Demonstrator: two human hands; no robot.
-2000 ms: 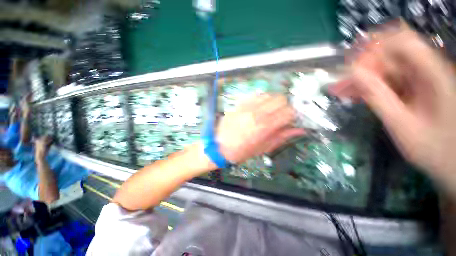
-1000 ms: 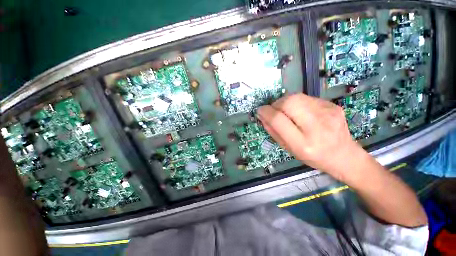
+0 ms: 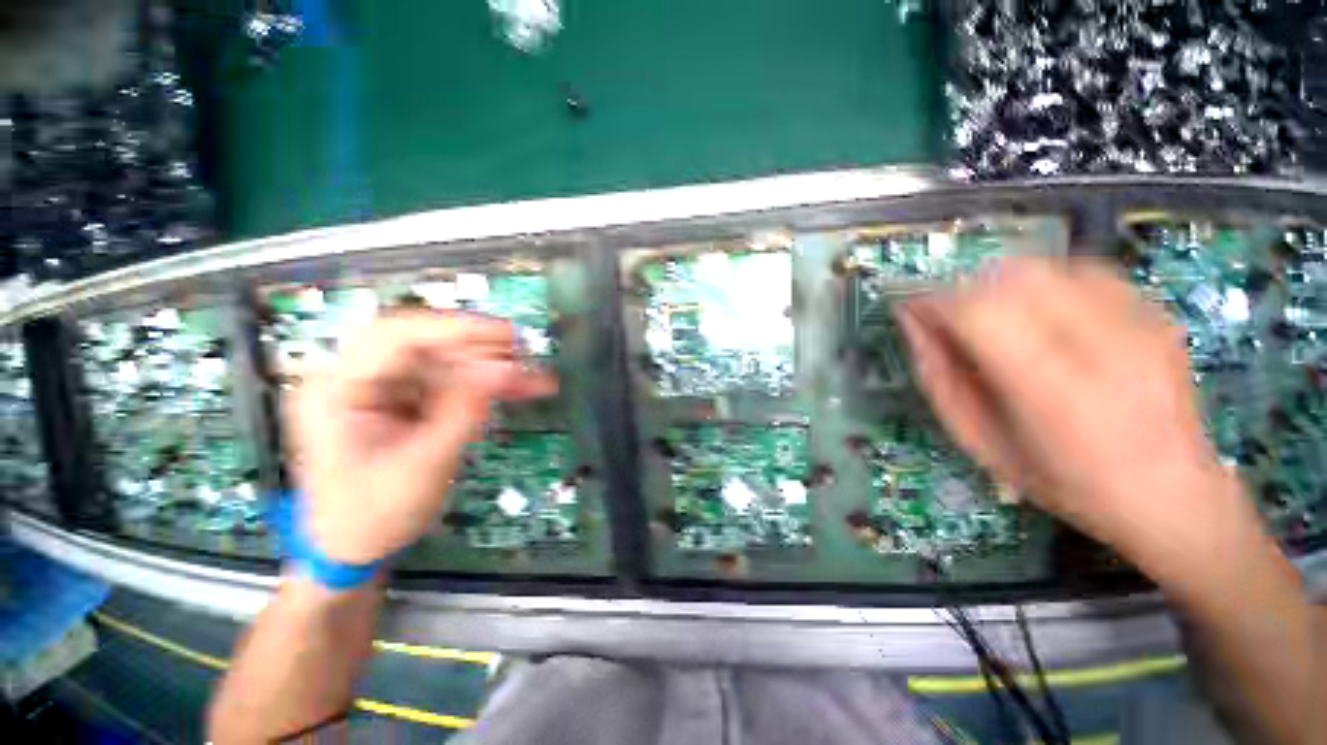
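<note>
My left hand, blurred and with a blue wrist strap, is over the boards of the left carrier, fingers curled with thumb and fingertips close together. My right hand, also blurred, is over the right part of the middle carrier, fingertips bunched low over an upper circuit board. Whether either hand holds a part cannot be told. A circuit board with a bright glare and another board lie between my hands.
Beyond the conveyor rail is a green mat with one small dark part and a pale pile. Glittering component heaps lie at right and left. Blue cloth shows at lower left.
The view has swung, showing the green mat and heaps again. My left hand has come into clear view over the left carrier. My right hand is now over another board.
</note>
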